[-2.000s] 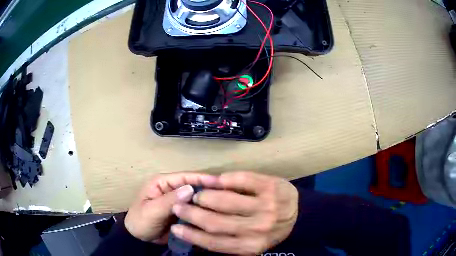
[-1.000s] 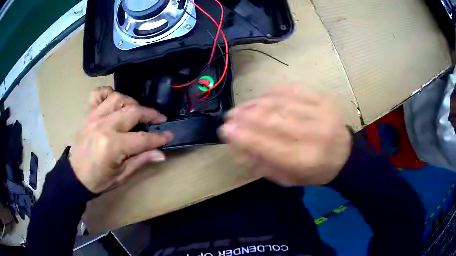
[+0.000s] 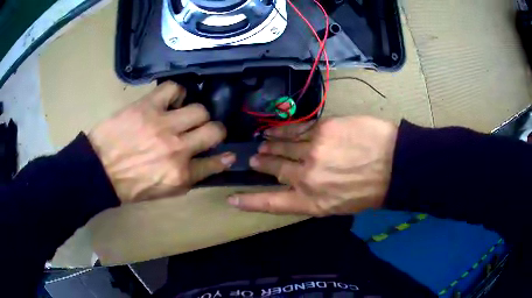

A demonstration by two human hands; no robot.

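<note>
The black rear housing (image 3: 318, 87) lies on tan cardboard, open side up. The front housing (image 3: 373, 49) with the silver speaker (image 3: 219, 23) lies beyond it, and red wires (image 3: 325, 70) loop between them. A green round part (image 3: 285, 107) sits inside the rear housing. A dark foam strip (image 3: 240, 156) lies along the near inner side of the rear housing. My left hand (image 3: 157, 142) presses on its left part with the fingers. My right hand (image 3: 332, 163) presses on its right part, thumb outside on the cardboard. The strip's ends are hidden under my hands.
The cardboard sheet (image 3: 373, 96) has a seam at the right. The green conveyor (image 3: 35, 23) shows at the upper left. Dark strips (image 3: 8, 131) lie at the left edge. An open carton (image 3: 87, 285) is at the lower left. A blue floor shows at the lower right.
The foam strip was between my hands near my body. It now lies in the rear housing, with both hands on it. My right hand has come in from a blurred position at the strip's right end.
</note>
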